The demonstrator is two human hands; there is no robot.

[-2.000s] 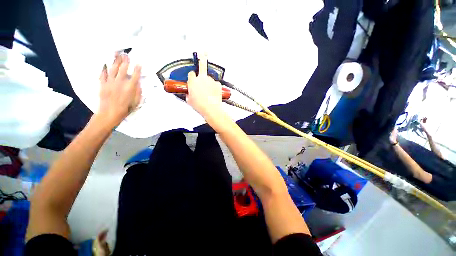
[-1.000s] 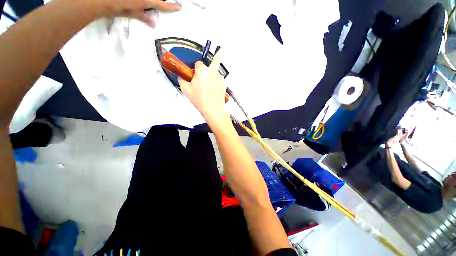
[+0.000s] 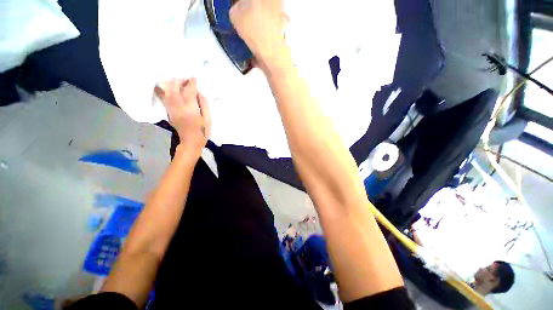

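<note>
A large white cloth [image 3: 242, 115] lies over a black table cover [image 3: 418, 36]; a small dark patch [image 3: 335, 71] shows on it. The steam iron [image 3: 227, 37] stands on the cloth at the top edge, partly cut off by the picture's edge. My right hand [image 3: 259, 25] is closed on the iron, whose handle is hidden under the hand. My left hand [image 3: 185, 109] rests at the cloth's near edge, left of and nearer than the iron, fingers bent onto the fabric. Whether it pinches the cloth cannot be told.
White pieces [image 3: 33, 30] lie at the far left. A white roll [image 3: 384, 157] stands at the right beside a black padded shape [image 3: 436, 145]. A yellow hose [image 3: 397, 234] runs to the lower right. A person [image 3: 494, 277] is at the lower right. A blue basket [image 3: 112, 236] is on the floor.
The view has shifted. My right hand has moved the iron farther away, and the iron has turned. My left hand has come down from the top left to the cloth's near edge.
</note>
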